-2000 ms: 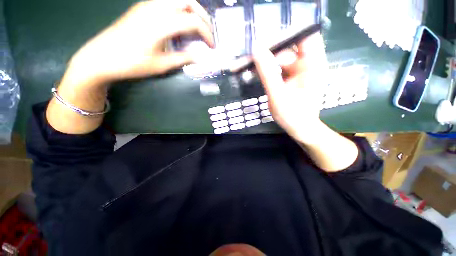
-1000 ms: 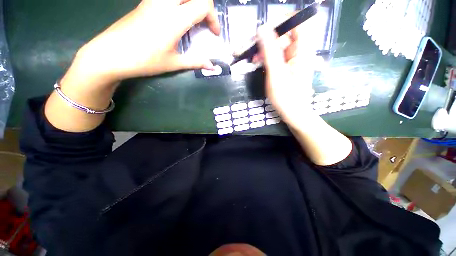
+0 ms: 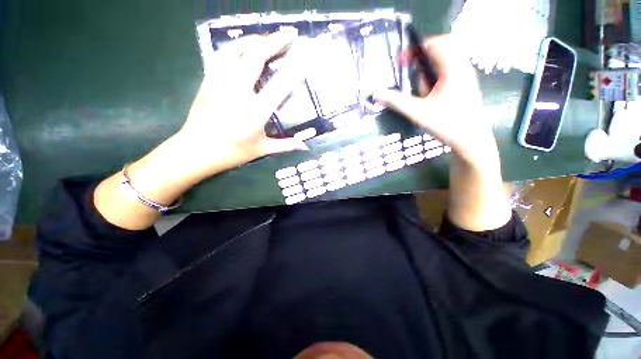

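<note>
A black-framed panel (image 3: 340, 78) with bright pale windows lies on the green bench. Small white marks show along its far edge. My left hand (image 3: 239, 98) lies over its left part, thumb at the near edge, fingers bent; whether it grips the panel is unclear. My right hand (image 3: 450, 98) is at its right side, blurred, and holds a slim black pen-like tool (image 3: 422, 59), now steep. The right thumb points at the panel's near right area. A sheet of white ovals (image 3: 362, 166) lies between the panel and the bench's near edge; its right end is by my right wrist.
A fanned white pile of spare sheets (image 3: 502, 31) lies at the far right. A phone (image 3: 548, 95) in a pale blue case is beside it. A small white round object (image 3: 599, 145) is at the right edge. Crinkled clear plastic (image 3: 8, 168) is at the left edge. Cardboard boxes (image 3: 613, 251) stand below the bench.
The view has shifted and the whole panel now shows, tilted. My left hand has moved nearer and right. My right hand has moved right off the panel's middle, and the tool has turned steeper.
</note>
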